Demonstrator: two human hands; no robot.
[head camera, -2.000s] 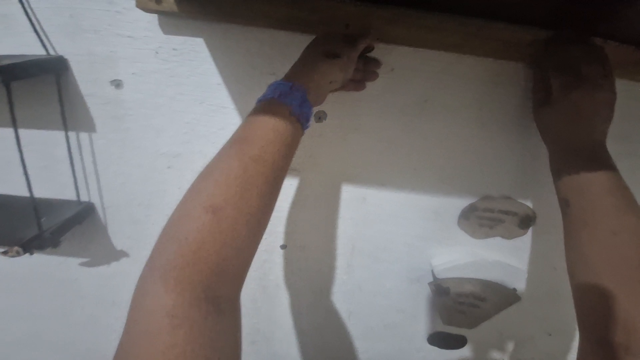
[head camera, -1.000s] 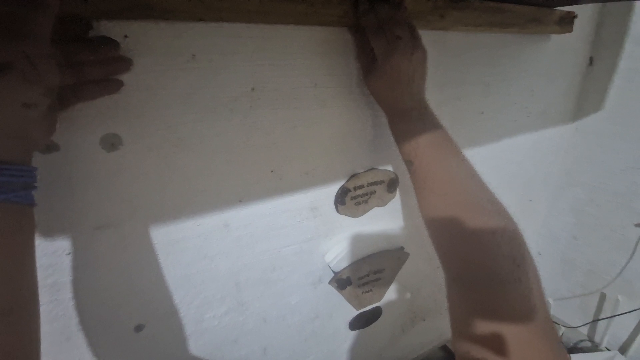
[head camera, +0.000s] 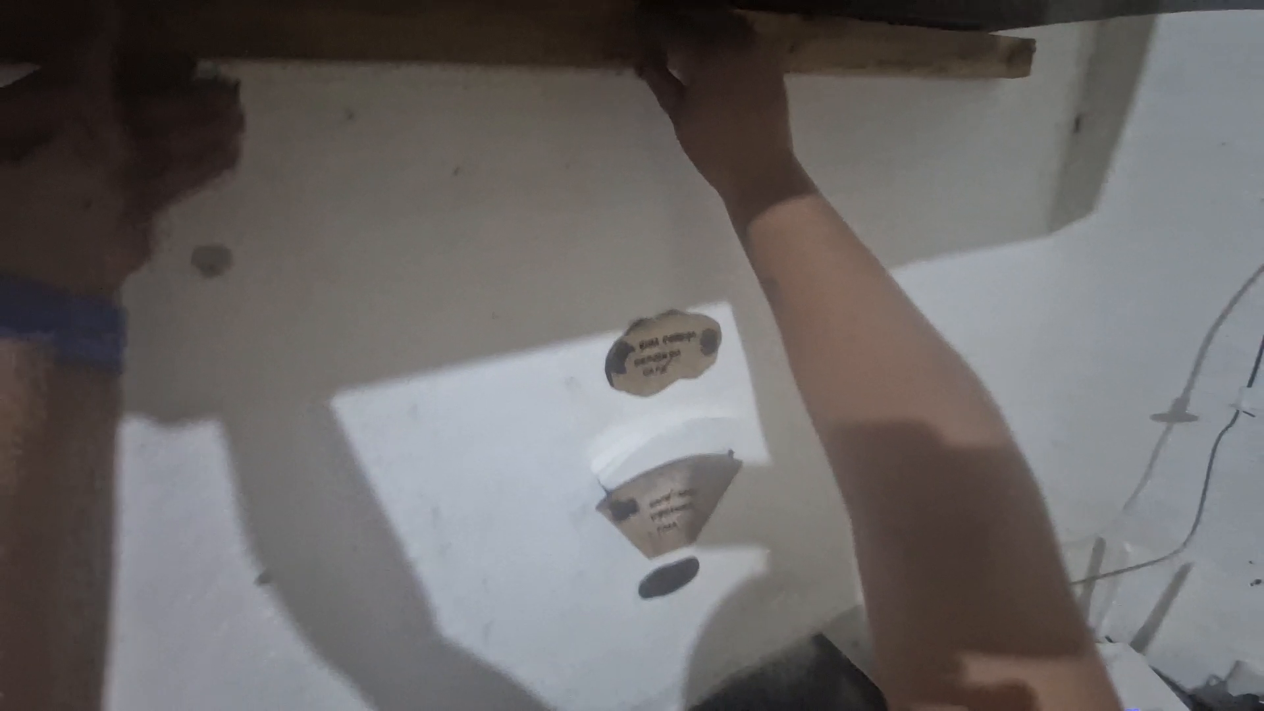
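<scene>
A wooden batten runs along the top of the view against a white wall, under a dark board or shelf. My right hand is raised to the batten, its thumb at the lower edge; the upper fingers are lost in shadow, so its grip is unclear. At the upper left, my left hand is blurred and dark beside the batten's lower edge, with a blue band on the wrist. Whether it touches the wood cannot be told.
Two brown paper or cardboard pieces with writing, one rounded and one fan-shaped, are on the wall above a dark oval. A thin cable hangs at the right. A dark object sits at the bottom edge.
The view has swung to the right since the oldest frame, bringing in the batten's right end and the cable. My right hand stays up at the batten.
</scene>
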